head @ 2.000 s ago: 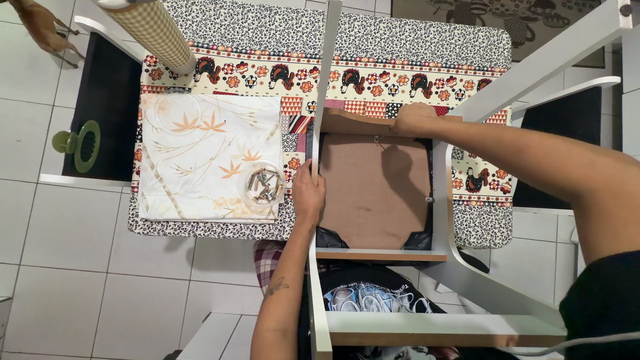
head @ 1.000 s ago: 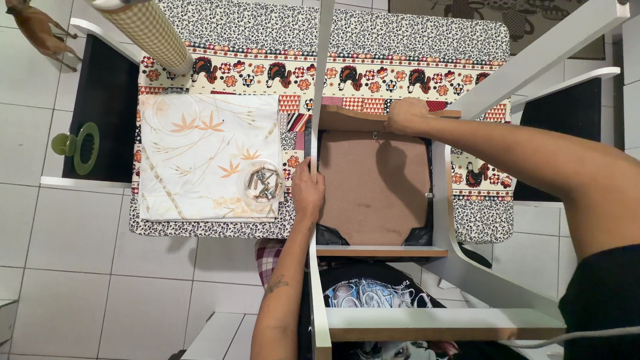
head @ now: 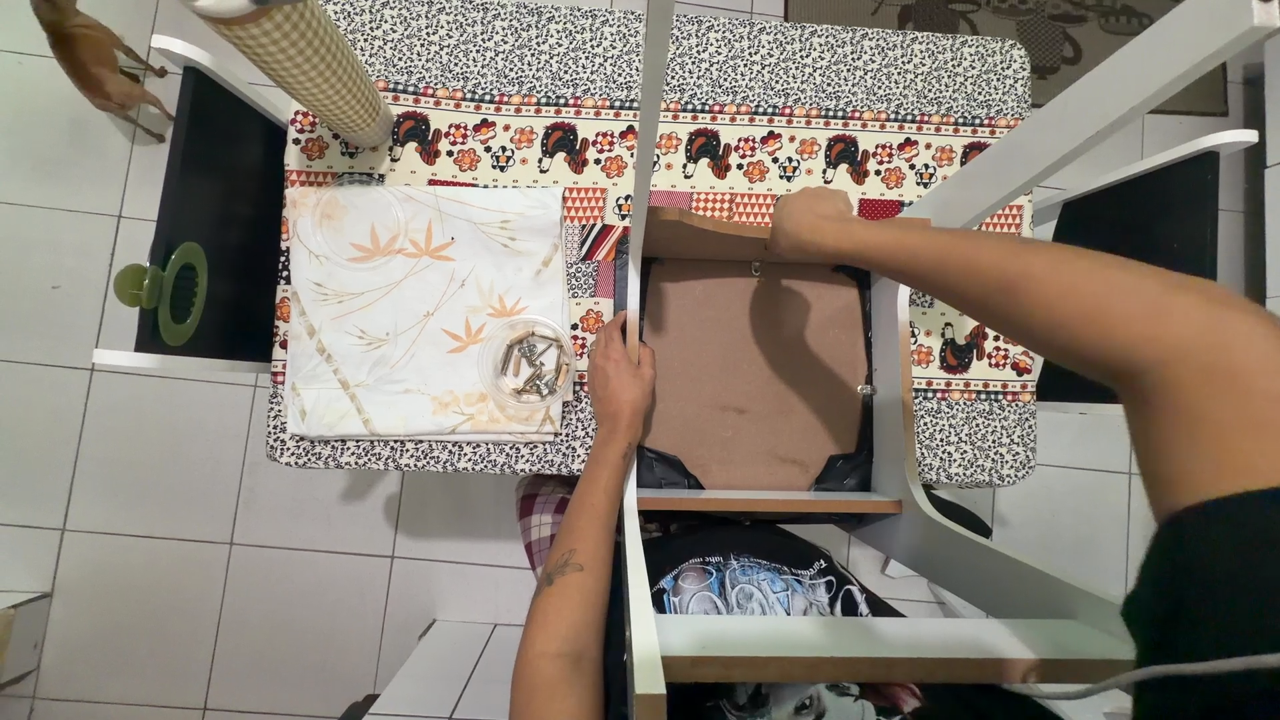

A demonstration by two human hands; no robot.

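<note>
A white wooden chair frame (head: pixel 780 640) lies across the table with the brown underside of its seat panel (head: pixel 750 390) facing up. My left hand (head: pixel 620 385) grips the frame's left side rail beside the seat. At the far edge, my right hand (head: pixel 815 225) is closed over the curved wooden cross rail (head: pixel 700 235). Small metal brackets show at the far and right edges of the seat. Left of the frame, a clear round tub (head: pixel 527 362) of screws and wooden dowels rests on a folded cloth with a leaf print (head: pixel 420 310).
A rooster-print tablecloth (head: pixel 700 70) covers the table. A roll in checked cloth (head: pixel 310 80) stands at the back left. Dark-seated chairs (head: pixel 215 220) flank the table, the left one bearing a green plastic object (head: pixel 183 293). A brown dog (head: pixel 95 65) is on the tiled floor.
The dog at the upper left has moved further into view. Both hands keep their places on the chair frame.
</note>
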